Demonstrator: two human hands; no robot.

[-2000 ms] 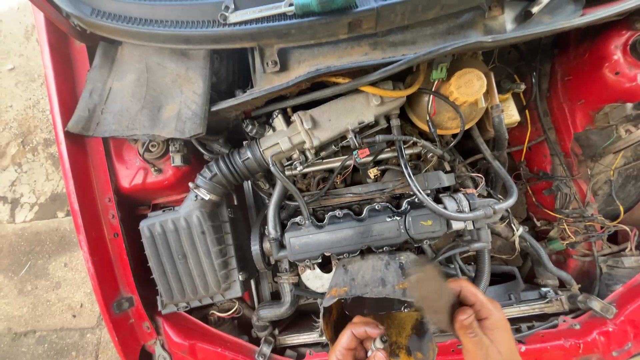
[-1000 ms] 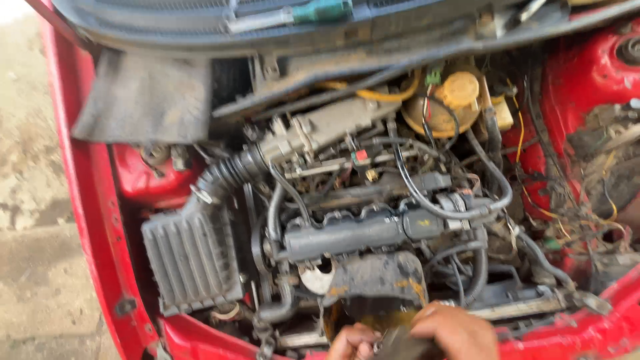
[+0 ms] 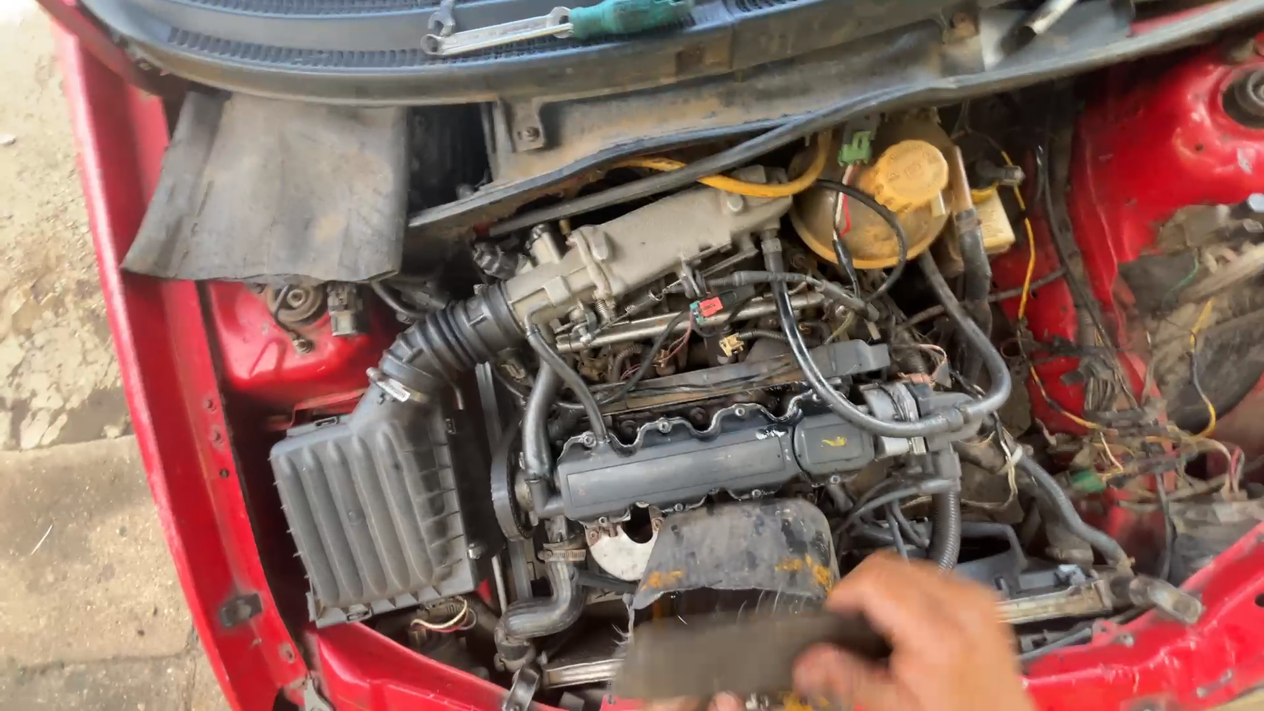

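My right hand (image 3: 923,632) grips a flat, dark grey piece (image 3: 731,652), blurred, above the front of the engine bay. Only a fingertip of my left hand (image 3: 726,702) shows at the bottom edge, under that piece; a small shiny part is beside it, and what the hand holds is hidden. Just beyond the flat piece lies a stained metal shield (image 3: 741,548) with rusty orange patches. Behind it runs the black valve cover (image 3: 681,474) of the engine. Thin pale streaks show around the flat piece.
A black ribbed air filter housing (image 3: 375,513) stands at left. A yellowed coolant tank (image 3: 869,207) and loose wiring (image 3: 1136,434) are at right. Wrenches (image 3: 494,36) and a teal-handled tool (image 3: 627,17) lie on the cowl. The red front body edge (image 3: 395,681) borders the bay.
Two seconds ago my left hand showed more, with a small metal part in its fingers; now it is mostly hidden. My right hand has brought the flat piece across to the left, over it.
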